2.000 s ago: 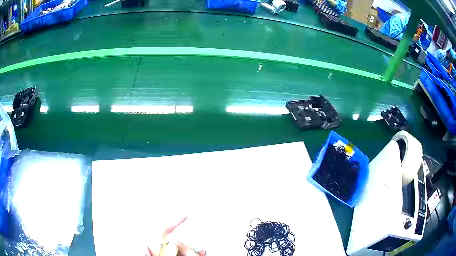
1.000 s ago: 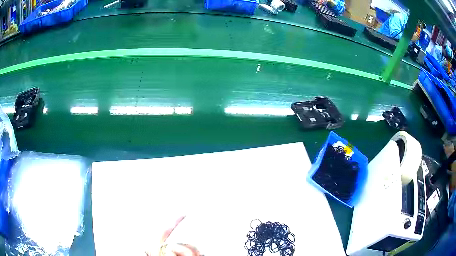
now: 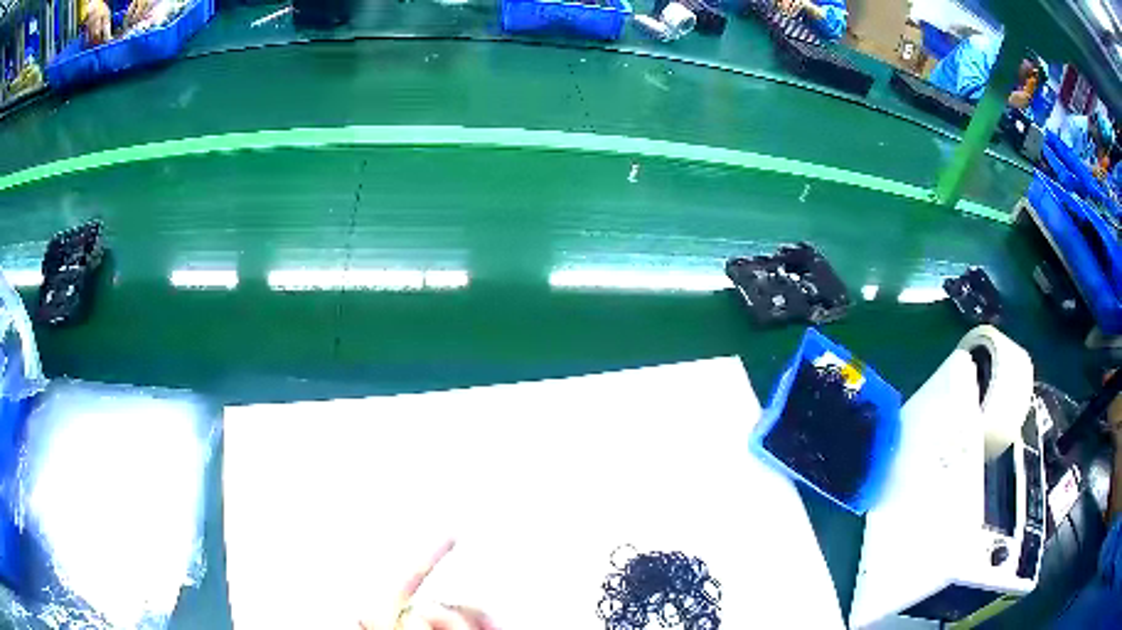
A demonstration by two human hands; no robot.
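Note:
Fingers of my hands (image 3: 431,606) show at the bottom edge, blurred and cut off, over the white sheet (image 3: 492,462). One finger points up and to the right. I cannot tell which fingers belong to my left hand and which to my right hand, or whether they hold anything. A loose pile of black sealing rings (image 3: 661,588) lies on the sheet to the right of the fingers, apart from them. A blue parts bin (image 3: 764,446) full of black rings stands tilted at the sheet's right edge.
Black housings lie on the green belt at far left (image 3: 70,273), right of centre (image 3: 789,286) and right (image 3: 973,295). A white tape dispenser (image 3: 917,542) holding a tape roll (image 3: 1011,382) stands at right. Shiny plastic bags (image 3: 117,492) lie left. Coworkers' hands and sleeves show across the belt.
The housings on the belt have shifted slightly to the right. My fingers have stayed in nearly the same place. A coworker's hands have appeared at the blue tray at top left.

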